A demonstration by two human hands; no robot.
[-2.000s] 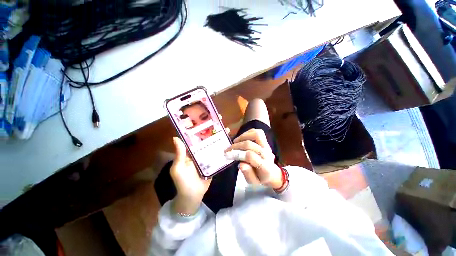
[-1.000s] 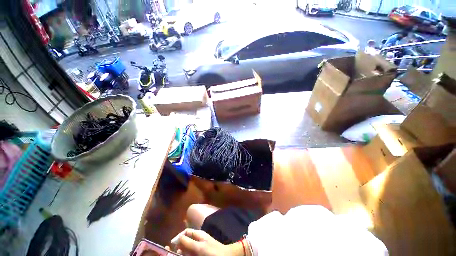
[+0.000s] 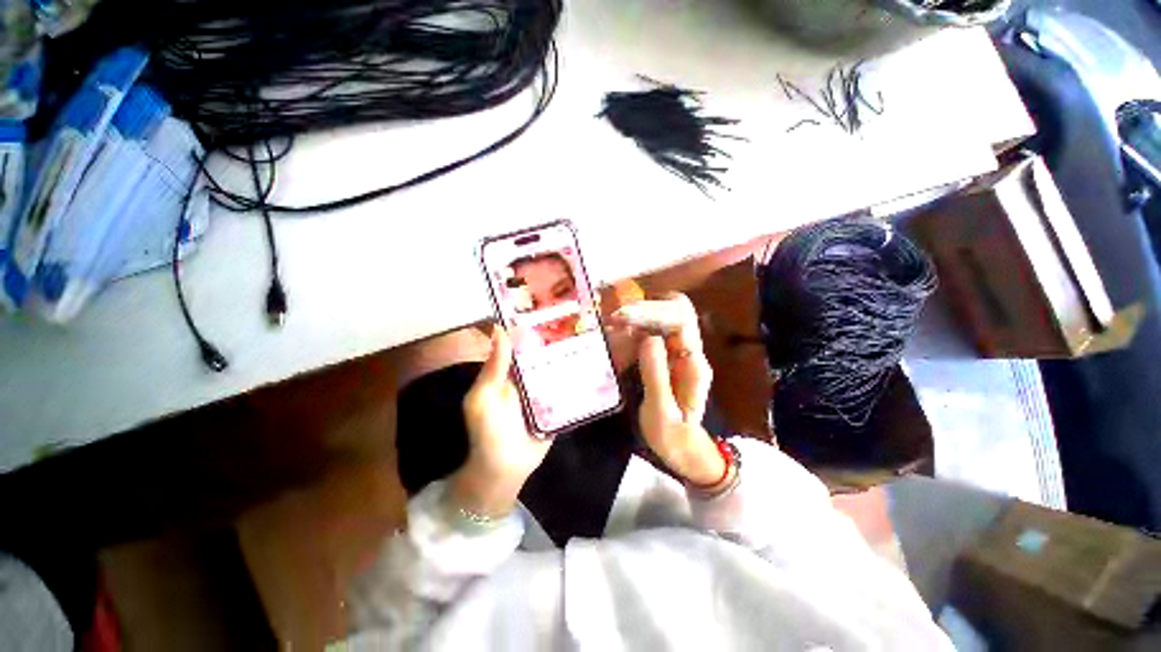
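A smartphone [image 3: 568, 376] with a lit pink and white screen is upright in the middle of the view, its top overlapping the table edge. My left hand [image 3: 499, 414] holds it from its left and lower side, thumb along the edge. My right hand [image 3: 675, 389] is just right of the phone, fingers bent, a pale covering on one fingertip close to the screen's right edge. It holds nothing that I can see. Whether the fingertip touches the phone is unclear.
A black cable bundle [image 3: 369, 70] lies on the white table [image 3: 382, 255], two plugs hanging near the edge. Blue-and-white packs [image 3: 115, 191] lie left. Short black strands [image 3: 668, 127] lie at back. A black hank [image 3: 847, 312] sits in an open carton right of my knee; more cartons [image 3: 1006, 261] stand right.
The view swung to the street and cartons, then back to the table. Compared with the oldest frame, my right fingers have moved off the screen to its right edge. The left hand still holds the phone.
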